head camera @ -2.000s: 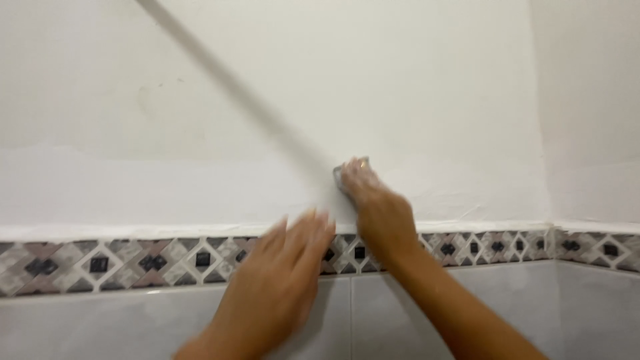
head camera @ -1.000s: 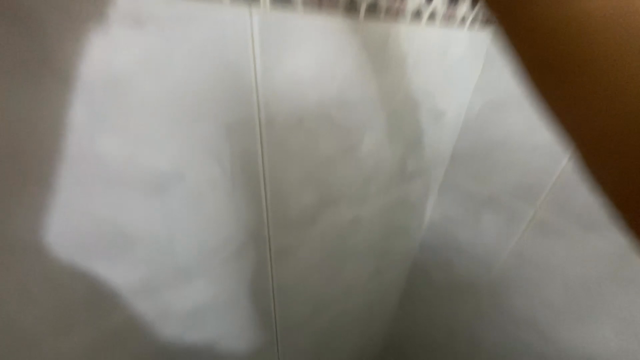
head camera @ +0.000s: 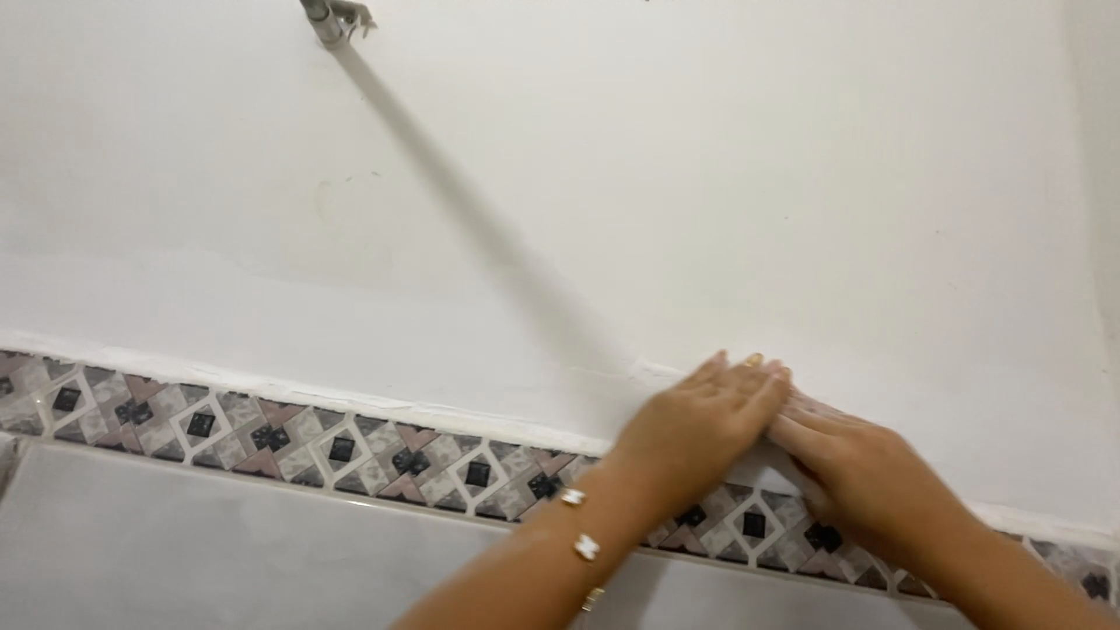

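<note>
My left hand, with a bracelet of white clover-shaped pieces at the wrist, lies with its fingers over the fingertips of my right hand. Both hands rest close to the white painted wall, just above the patterned tile border. Whether something is held beneath the overlapping fingers cannot be made out. White dust or filler marks the fingers of my right hand. A rough white ridge runs along the top of the border and passes behind the hands.
A metal wall fitting sticks out at the top left, and a long shadow falls from it toward my hands. Large pale grey tiles cover the wall below the border. The wall meets a corner at the far right.
My hands now overlap at the wall; two seconds ago they were apart, the right one with a small greyish object at its fingers. The view swung down over the tiles and back.
</note>
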